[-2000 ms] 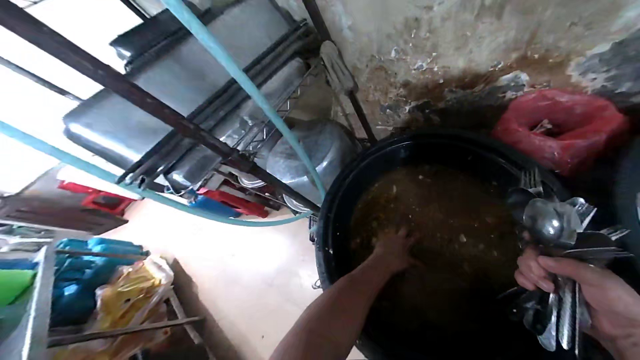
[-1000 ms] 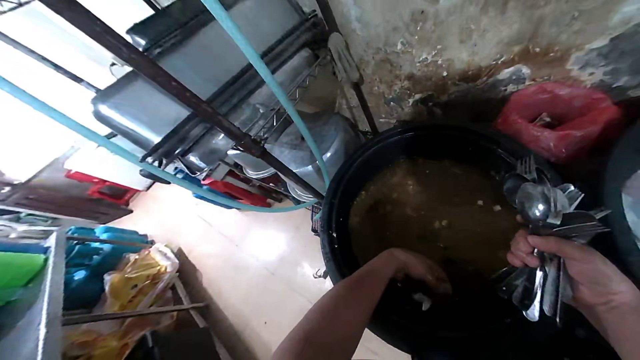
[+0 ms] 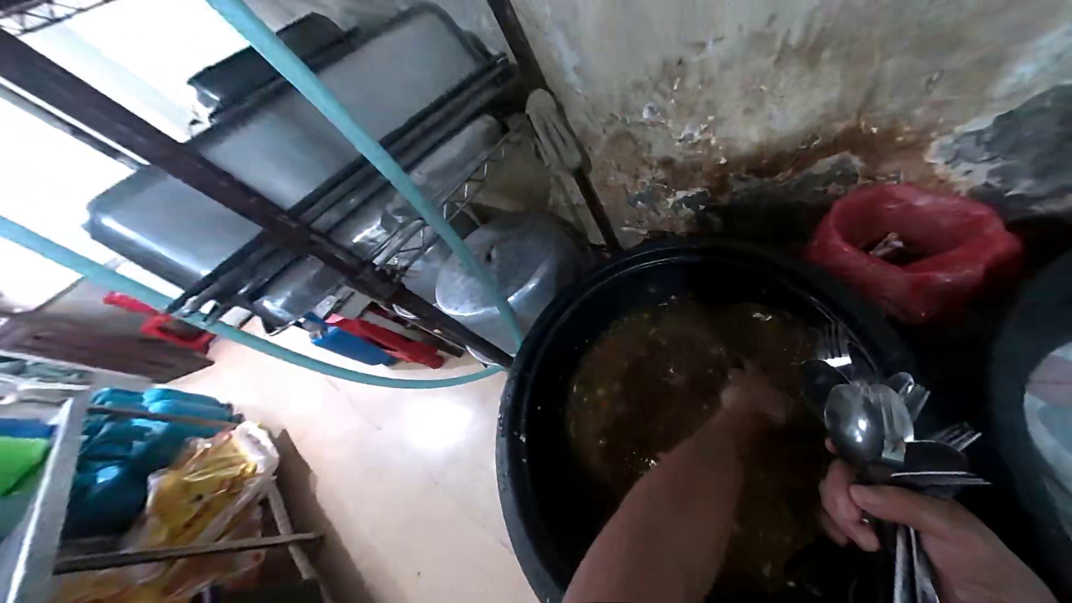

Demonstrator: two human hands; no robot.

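Observation:
A large round black tub (image 3: 529, 511) holds murky brown water (image 3: 645, 377) with small bits floating in it. My left hand (image 3: 758, 398) reaches into this water near the middle of the tub; its fingers are under the surface, so what they touch is hidden. Over the tub's right side, my right hand (image 3: 913, 523) is closed around a bunch of metal spoons and forks (image 3: 863, 423), whose bowls and tines point up and away from me.
Behind the tub on the right, a red plastic bag (image 3: 917, 243) is open against a stained wall (image 3: 754, 92). At left, a rack carries metal pans (image 3: 251, 193), and a light blue hose (image 3: 385, 163) loops to the tub's rim. A metal pot (image 3: 511, 268) stands beside the tub.
My left hand has moved from the near part of the water, where it was a second ago, farther into the tub. My right hand still holds the cutlery.

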